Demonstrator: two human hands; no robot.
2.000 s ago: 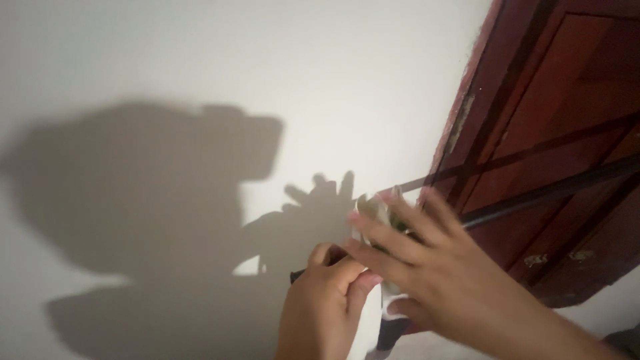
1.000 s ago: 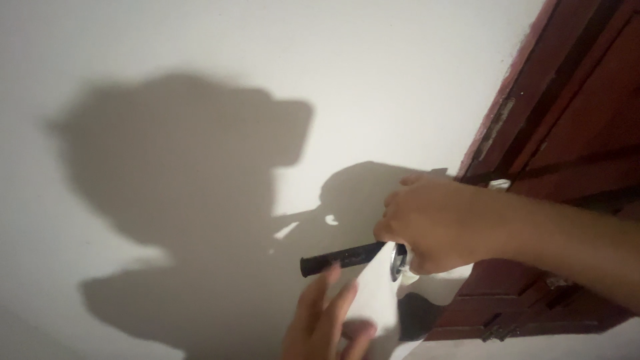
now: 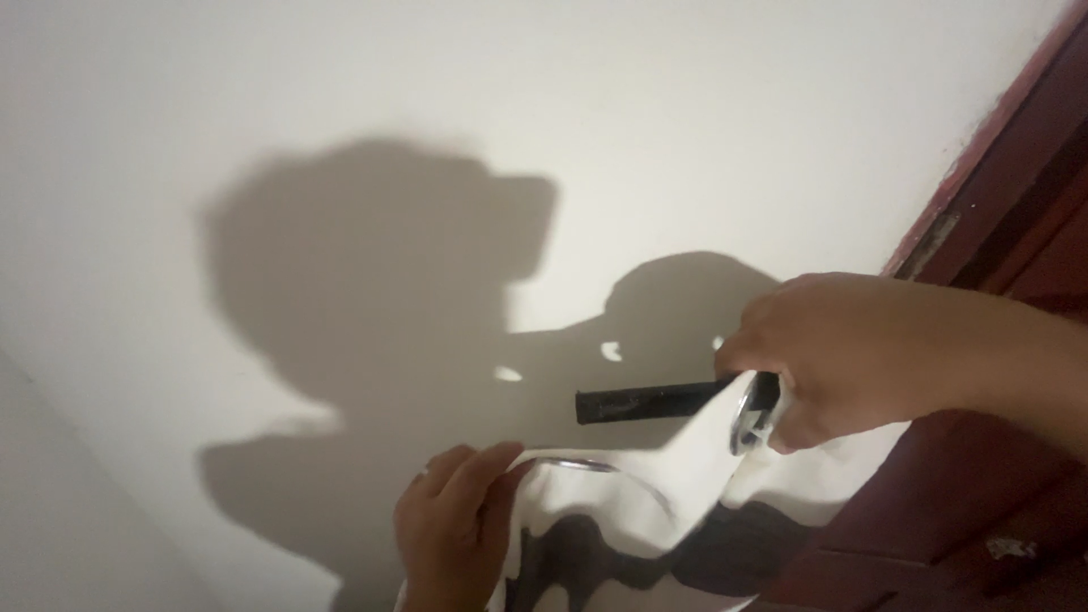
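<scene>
A white and dark patterned curtain (image 3: 629, 527) with metal ring eyelets hangs at the lower middle. My left hand (image 3: 463, 518) pinches its top edge beside one eyelet (image 3: 574, 464). On the right, my right hand (image 3: 816, 365) grips the curtain's top edge near another eyelet (image 3: 746, 416), its fingers over a black rod (image 3: 646, 403). The rod's free end points left and its other part is hidden behind the hand and cloth.
A pale wall (image 3: 680, 127) fills most of the view, with shadows of a head and hands on it. A dark red wooden door (image 3: 1011, 340) with its frame slants along the right side.
My left hand has moved from beside the rod's end to the curtain's top edge, lower left, and closed on it. More of the patterned curtain shows. The right hand stays at the rod.
</scene>
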